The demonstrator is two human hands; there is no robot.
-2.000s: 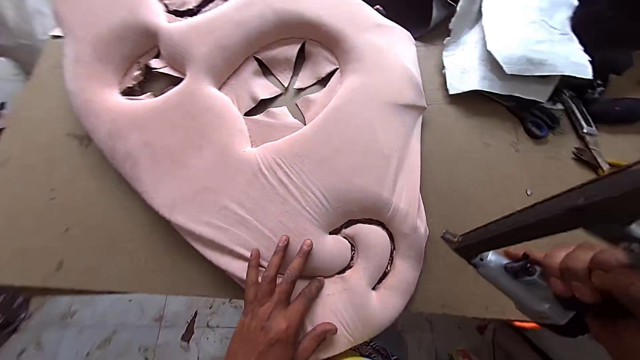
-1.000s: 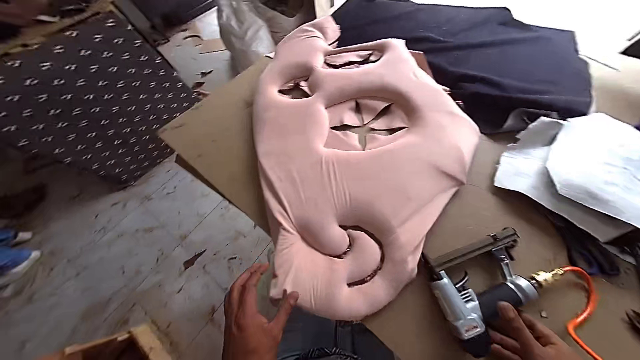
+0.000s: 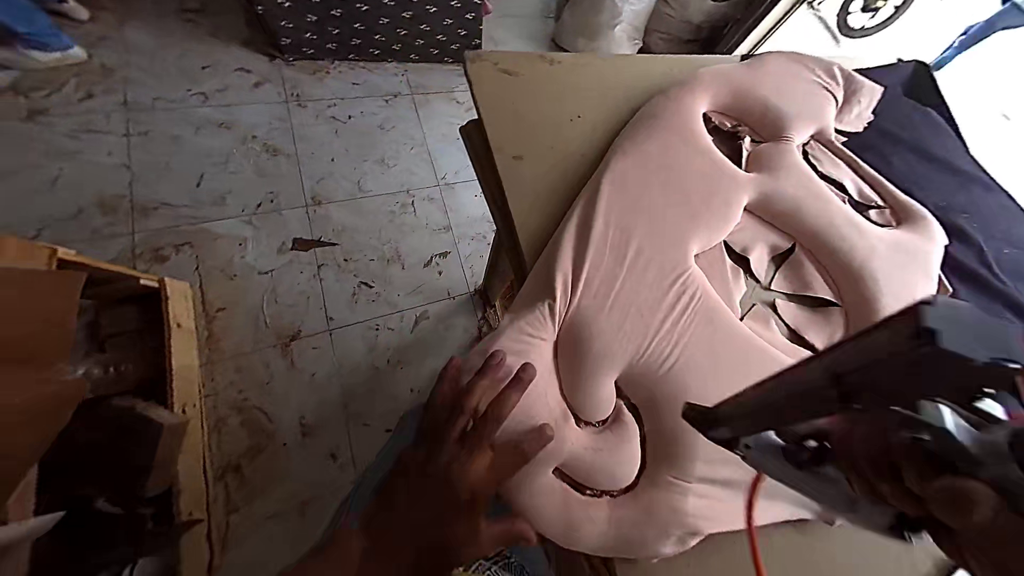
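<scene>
A pink fabric-covered padded panel (image 3: pixel 640 264) with curved cut-outs lies on a flat board (image 3: pixel 552 104). One opening holds fabric slit into a star shape; a curved slot runs near the panel's close end. My left hand (image 3: pixel 472 456) rests with spread fingers on the panel's lower left edge, left of the curved slot. At the lower right, my right hand (image 3: pixel 936 496), dark and blurred, grips a pneumatic staple gun (image 3: pixel 832 384). The gun's nose is over the panel, right of the slot; whether it touches is unclear. An orange air hose (image 3: pixel 754 524) hangs below the gun.
Dark cloth (image 3: pixel 944 160) lies under and beyond the panel's right side. An open wooden box (image 3: pixel 186 400) stands on the tiled floor (image 3: pixel 240 176) at left, where scraps are scattered. A patterned dark piece (image 3: pixel 376 28) and pale sacks (image 3: pixel 600 24) are at the top. A person's shoe (image 3: pixel 48 58) shows top left.
The staple gun in my right hand has come from beside the panel to over it. My left hand remains at the panel's near end. The view has swung left.
</scene>
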